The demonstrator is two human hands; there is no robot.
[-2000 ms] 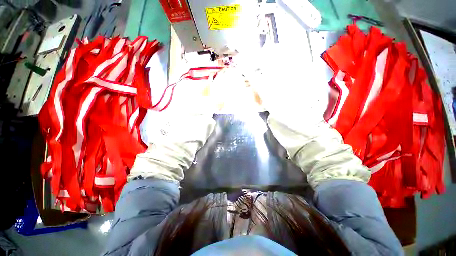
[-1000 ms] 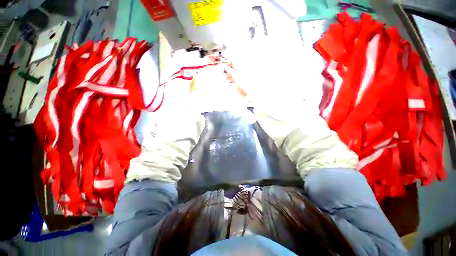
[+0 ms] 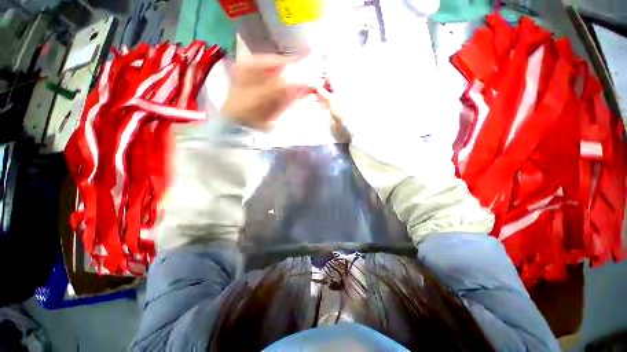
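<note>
My left hand (image 3: 258, 93) is blurred, left of the needle area, its fingers pointing toward it; whether it holds a strip is unclear. My right hand (image 3: 337, 124) is mostly washed out by glare just below the needle area; only an orange-tinted edge shows. A small bit of red shows between the hands near the needle. The white sewing machine head (image 3: 330, 31) is at top centre. The left pile of red strips (image 3: 148, 151) has many pale stripes. The right pile of red strips (image 3: 529, 151) shows more plain red.
The grey metal front plate (image 3: 309, 199) lies between my forearms. A green tabletop (image 3: 206, 20) is behind the machine. Brown cardboard (image 3: 560, 302) shows under the right pile, and a blue basket edge (image 3: 55, 289) is at lower left. A white metal part (image 3: 86, 75) stands at upper left.
My left hand and sleeve have moved left and up, away from my right hand. The striped strip that ran from the needle to the left pile no longer shows there. My right arm has barely moved.
</note>
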